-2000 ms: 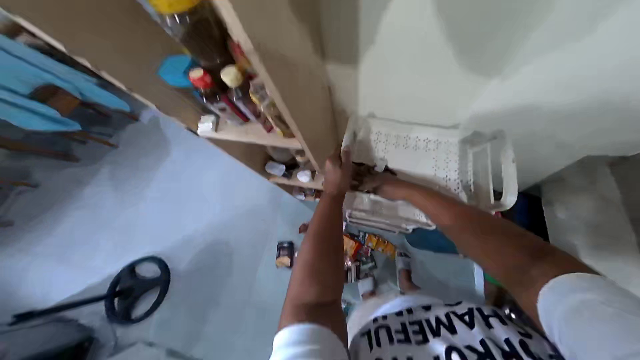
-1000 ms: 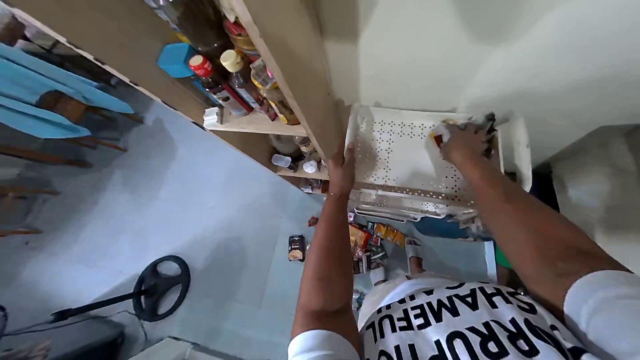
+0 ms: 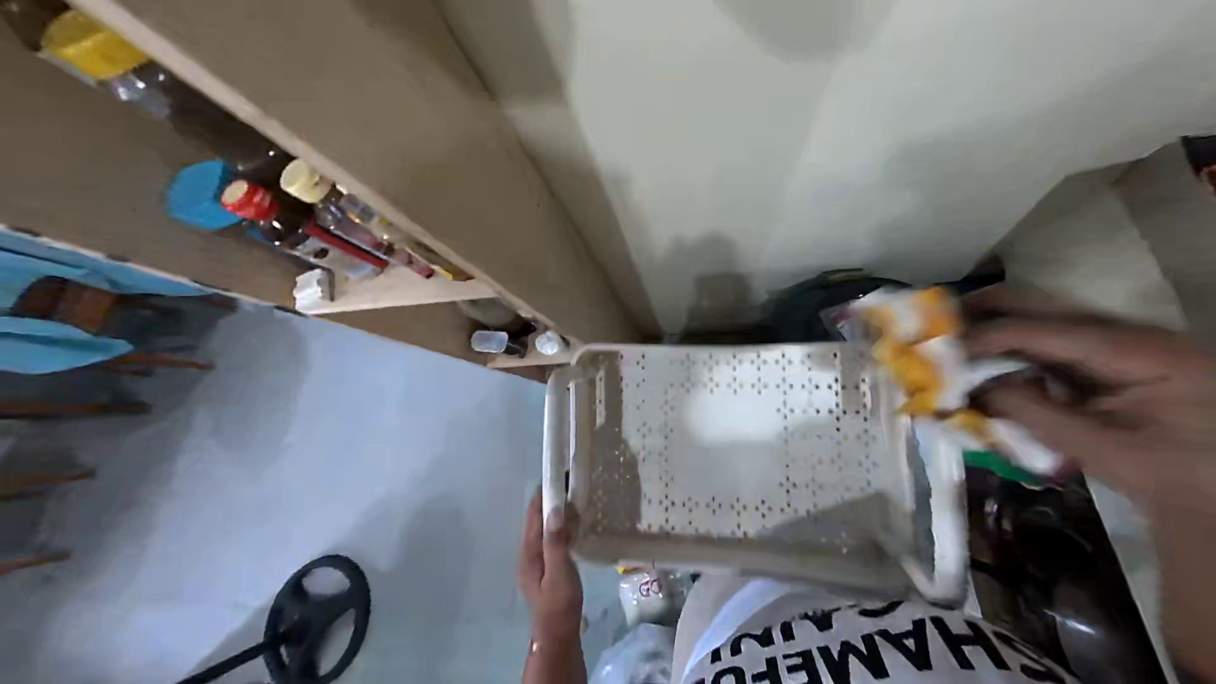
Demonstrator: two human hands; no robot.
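Note:
A cream plastic tray basket with a perforated bottom (image 3: 731, 437) is held in front of my shirt. My left hand (image 3: 554, 570) grips its left end by the handle rim. At the right end, my right hand (image 3: 1073, 380) holds orange-and-white crumpled packets (image 3: 917, 351), blurred, just above the basket's right rim. What exactly the packets are cannot be told. Nothing shows on the basket's bottom.
On the left stands a wooden shelf (image 3: 532, 190) with a red-capped bottle (image 3: 252, 201), a blue-lidded container (image 3: 201, 195) and a yellow-lidded jar (image 3: 93, 43). Plastic bags (image 3: 646, 594) lie below the basket. A black round base (image 3: 318, 617) is on the floor; dark items are at right.
The basket has come away from the wall, closer to me, with my left hand now on its end. My right hand has moved right, beyond the basket's end, holding packets.

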